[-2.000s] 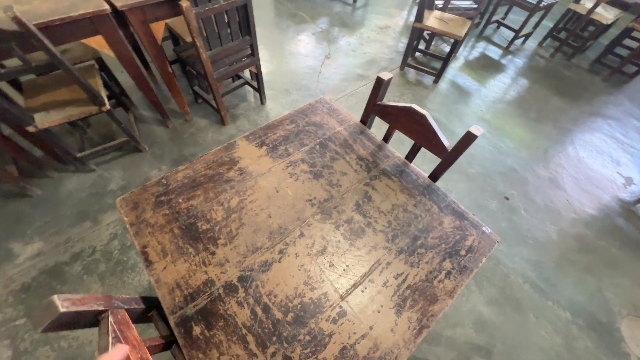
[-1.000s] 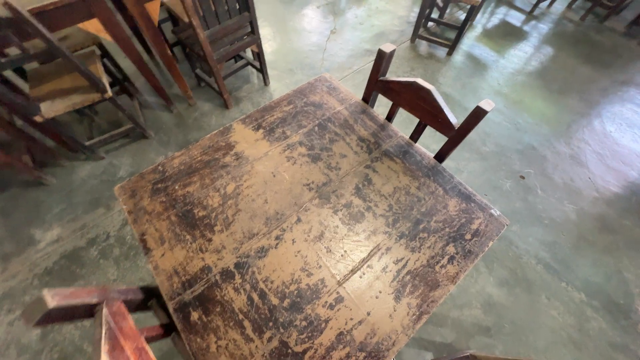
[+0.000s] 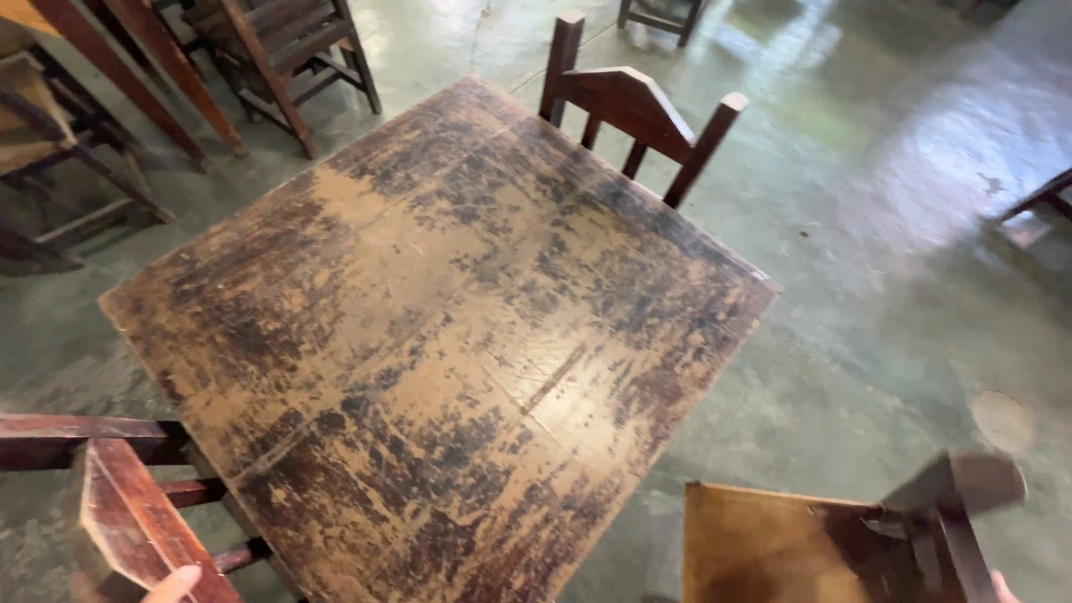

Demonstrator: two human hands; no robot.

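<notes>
A worn square wooden table (image 3: 419, 335) with flaking dark finish fills the middle. At the lower left, my left hand (image 3: 173, 584) has a finger on the top rail of a reddish wooden chair (image 3: 138, 511) that stands against the table; the rest of this hand is mostly hidden or blurred. At the lower right is a wooden chair with a tan seat (image 3: 754, 536), its back blurred. A small part of my right hand (image 3: 1001, 588) shows at the outer side of that chair's back; its grip cannot be made out.
Another wooden chair (image 3: 628, 109) stands at the table's far right side. Further chairs (image 3: 285, 50) and reddish table legs (image 3: 167, 75) stand at the upper left. A chair leg (image 3: 1038, 197) shows at the right edge, on the smooth greenish floor (image 3: 879, 360).
The chair at the lower right has come into view, with part of my right hand beside it; only a sliver shows at the bottom edge one second ago. The view has shifted somewhat.
</notes>
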